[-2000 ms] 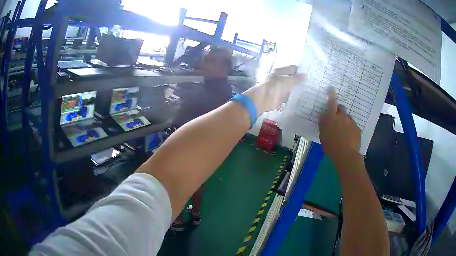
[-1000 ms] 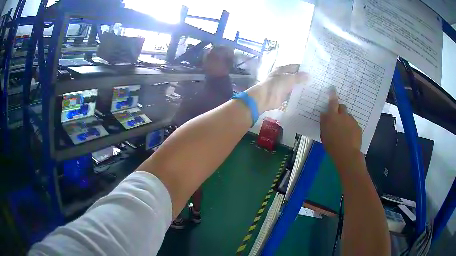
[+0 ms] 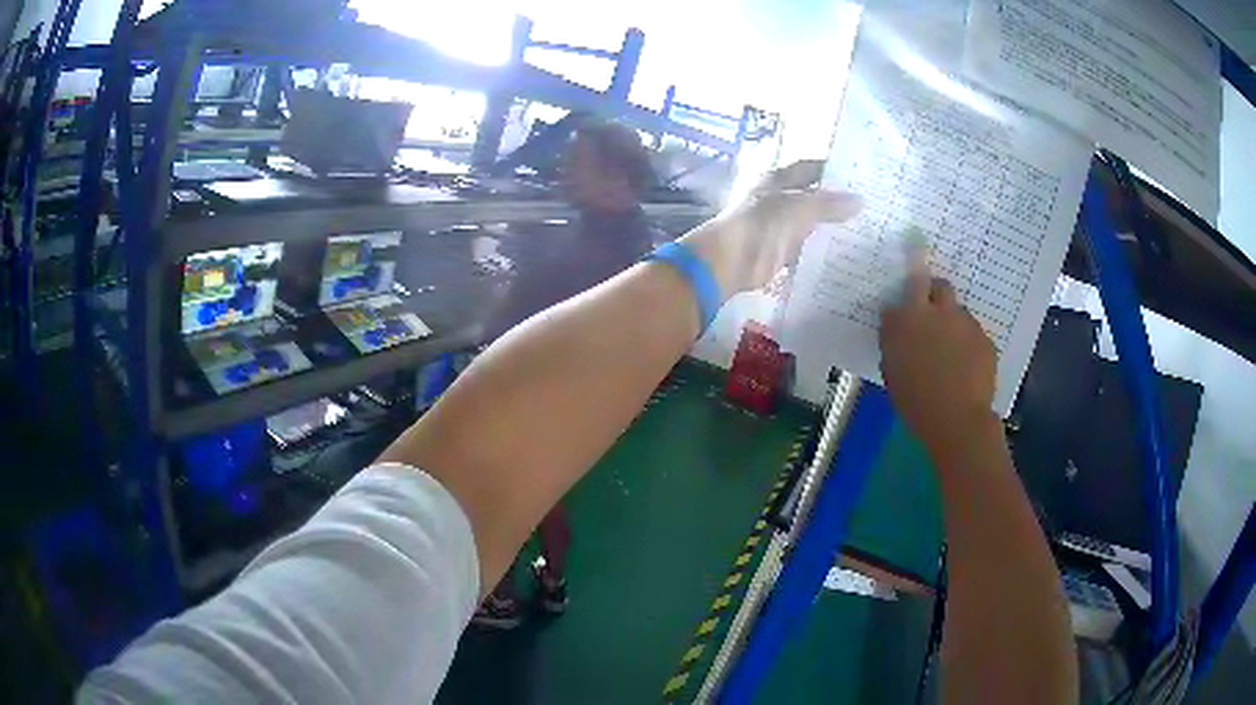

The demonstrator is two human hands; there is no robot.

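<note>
A white record sheet [image 3: 1012, 234] with a printed table hangs at the rack end, with glare across its upper part. My left hand [image 3: 782, 227], with a blue band at the wrist, is at the sheet's left edge. Its thumb lies over the front and its other fingers go behind the edge, partly lost in glare. My right hand [image 3: 939, 338] is in front of the sheet's lower part, its index finger extended up against the table rows and the other fingers curled. The fingertip is blurred. A second page [image 3: 1116, 90] with text lines is at the upper right.
Two lit dual-screen laptops [image 3: 232, 289] stand on the left rack's shelf. A person in dark clothes [image 3: 585, 248] stands beside that rack. A red box [image 3: 756, 369] is on the green floor. A blue rack upright [image 3: 1132, 400] and dark laptops [image 3: 1102, 427] are at right.
The view has shifted slightly, so the left rack and red box appear a little further right. My left thumb has moved slightly right and up on the sheet. My right hand stays nearly in place.
</note>
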